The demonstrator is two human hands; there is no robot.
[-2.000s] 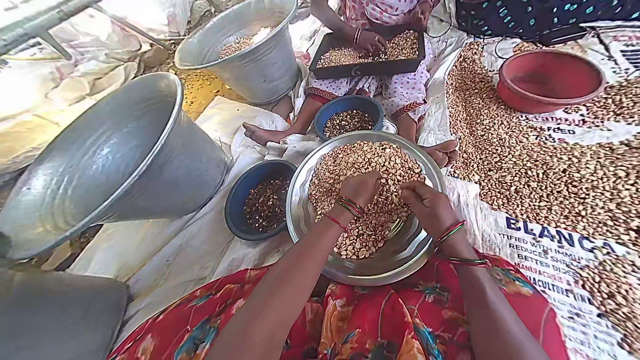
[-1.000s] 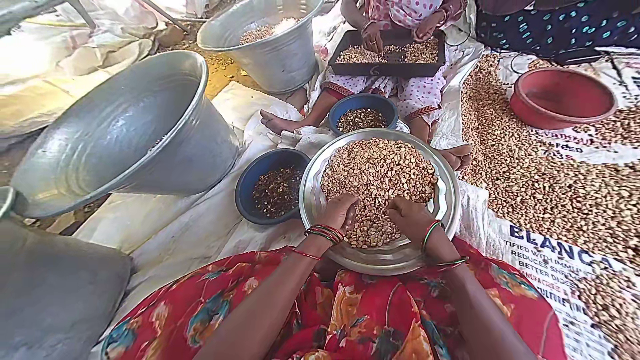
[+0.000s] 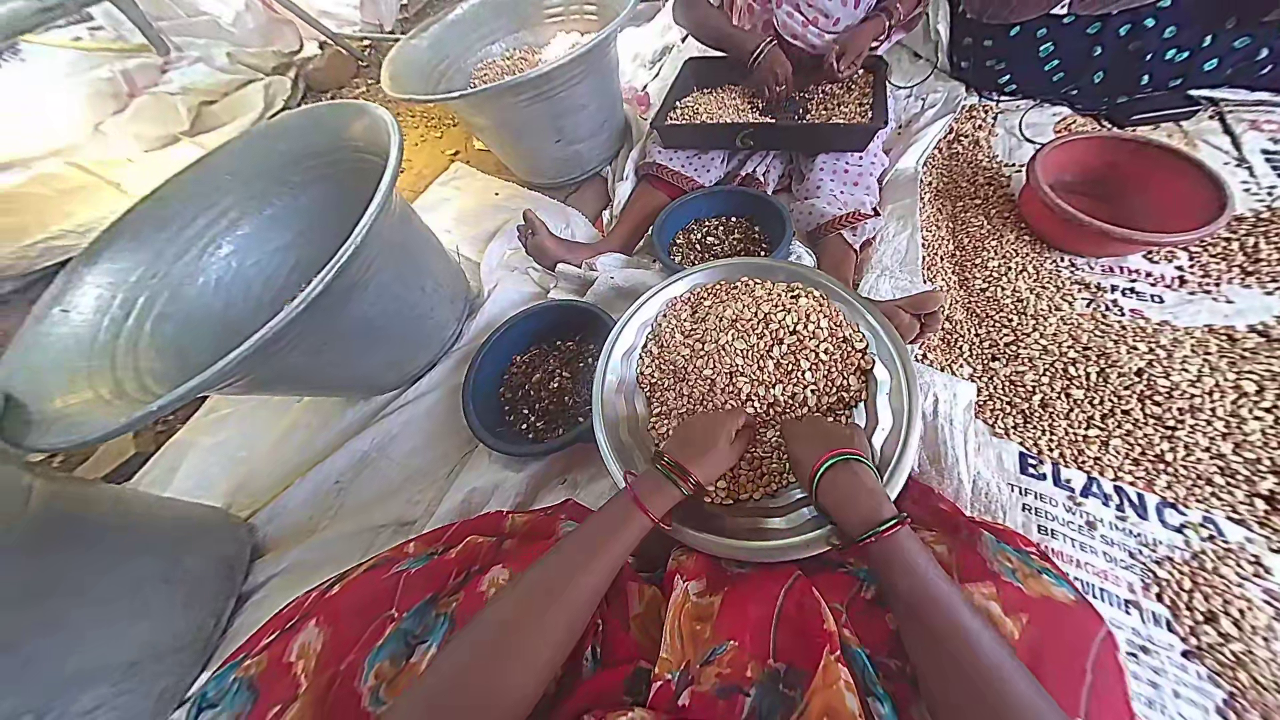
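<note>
A round steel plate (image 3: 892, 385) rests on my lap, heaped with pale brown split nuts or seeds (image 3: 755, 345). My left hand (image 3: 710, 447), with bangles at the wrist, lies on the near left part of the heap, its fingers curled. Across a small gap, my right hand (image 3: 822, 452) touches the near right part of the heap, knuckles up. The fingertips of both are hidden, so whether they hold any pieces cannot be told. Beside the plate's left rim stands a blue bowl (image 3: 490, 375) with dark bits.
Beyond the plate are another blue bowl (image 3: 665, 225) and a seated person handling pieces in a black tray (image 3: 770, 137). Large metal tubs (image 3: 400, 290) stand at left. At right, a red basin (image 3: 1125, 240) sits among nuts or seeds spread over printed sacks (image 3: 1090, 540).
My left hand has come down from over the middle of the heap to its near side. My right hand has moved from the plate's right side to the near part of the heap.
</note>
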